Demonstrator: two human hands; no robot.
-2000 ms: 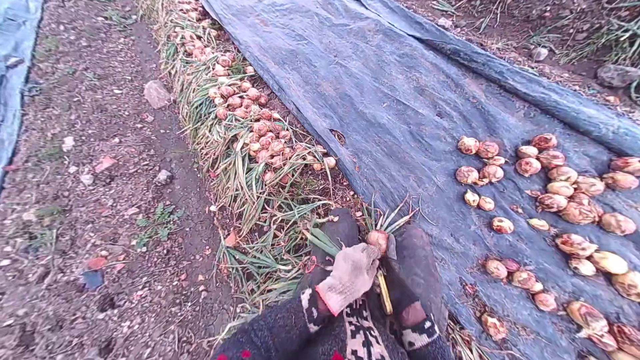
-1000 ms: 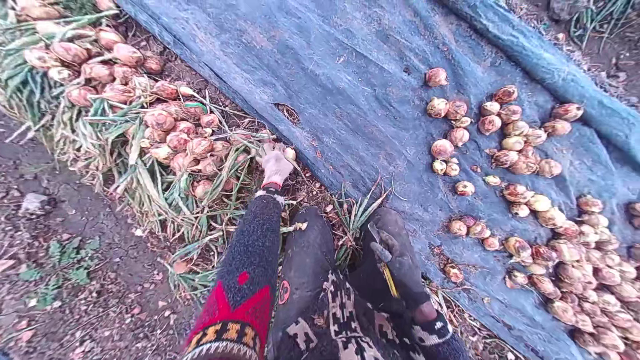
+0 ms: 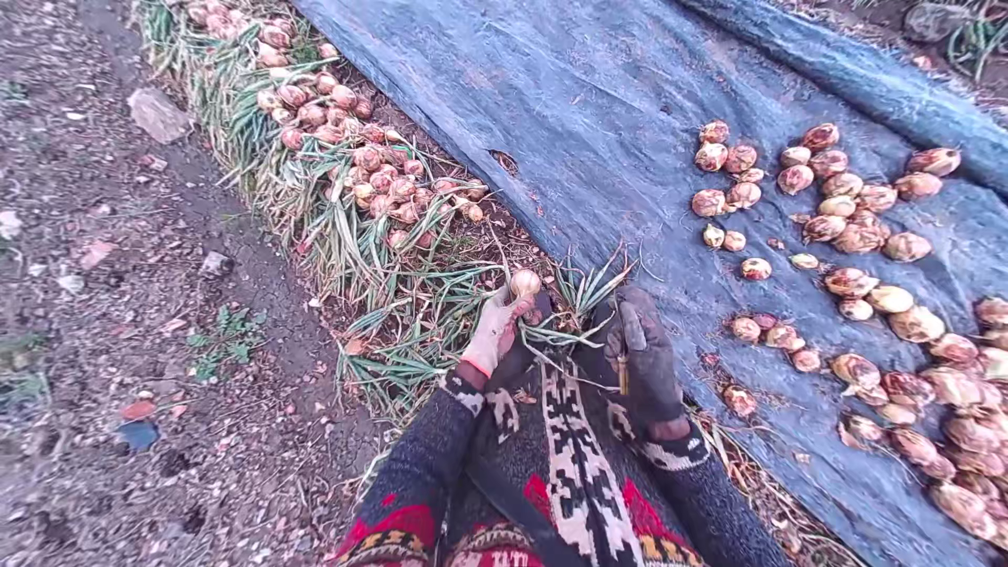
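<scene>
My left hand [image 3: 494, 329], in a pale glove, holds a pale onion bulb [image 3: 524, 283] between thumb and fingers, in front of my lap. To its right is my right hand [image 3: 647, 354] in a dark glove, closed on a small cutting tool [image 3: 624, 373] with a yellowish handle; its exact kind is hard to tell. Between the two hands lie green onion leaves [image 3: 580, 298]. Ahead and to the left, a heap of onions with their tops [image 3: 391, 181] lies along the row. Trimmed onions [image 3: 858, 228] are spread on the blue-grey ground sheet [image 3: 598, 142] at right.
Cut onion leaves [image 3: 409, 331] cover the ground beside my left arm. Bare soil with a large stone [image 3: 158, 115] and a small green weed [image 3: 227, 340] stretches along the left. The sheet has a small hole [image 3: 504, 162] near its left edge and a raised fold along its far side.
One second ago my left hand reached to the onion heap; it is now back near my lap with an onion. Two seconds ago both hands were together at an onion.
</scene>
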